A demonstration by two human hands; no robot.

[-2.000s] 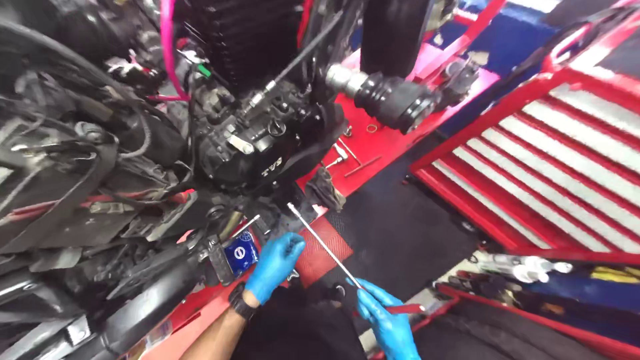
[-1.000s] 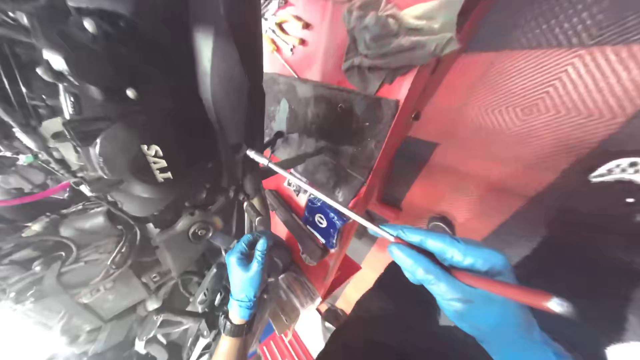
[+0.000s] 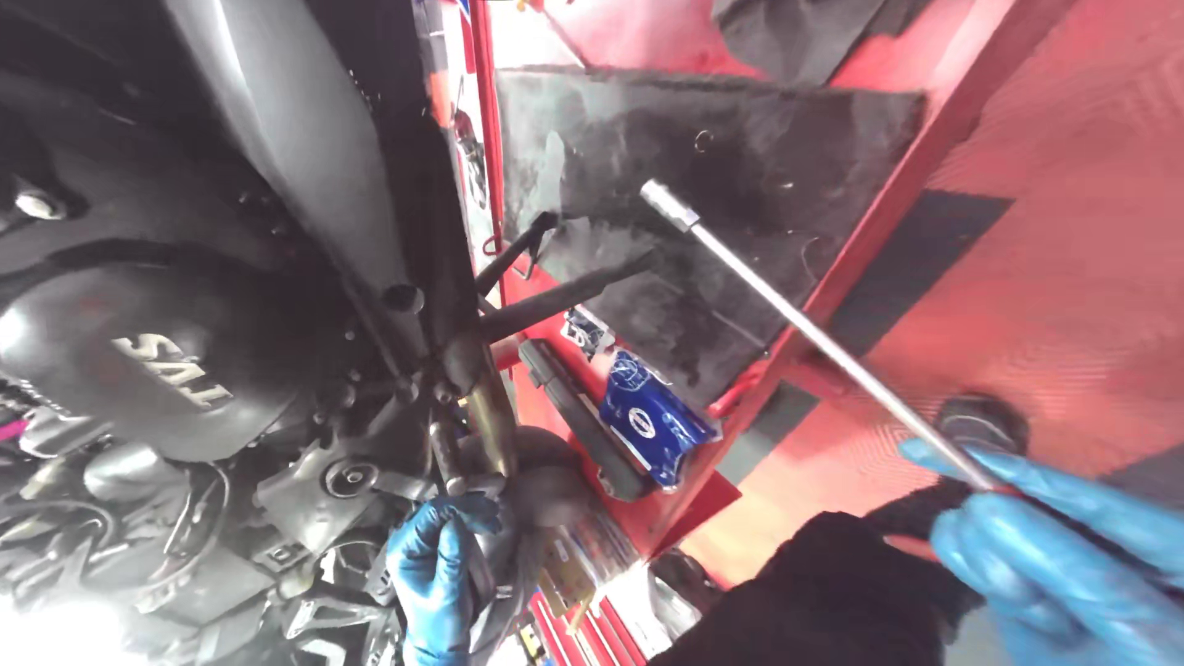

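Observation:
My right hand (image 3: 1045, 546), in a blue glove, is closed round the near end of a long metal rod tool with a socket-like tip (image 3: 814, 338). The tip points up and left over a dark mat, touching nothing that I can make out. At the lower middle my left hand (image 3: 435, 564), gloved too, has its fingers bent together at a metal lever or peg (image 3: 447, 458) low on the black motorcycle (image 3: 176, 370). Whether those fingers hold a small part is hidden. The engine cover bears raised letters.
The dark mat (image 3: 684, 176) lies on a red platform (image 3: 967, 69), with a black cloth (image 3: 795, 32) beyond. A blue packet (image 3: 647, 416) and a dark bar-shaped part (image 3: 587, 421) lie nearer. Stand legs (image 3: 564, 296) reach over the mat. A shoe (image 3: 982, 424) is on the red floor.
The view has swung and come closer to the motorcycle's lower side. The rod's tip, beside the motorcycle a second ago, is now over the mat, away from it. The right hand keeps its hold.

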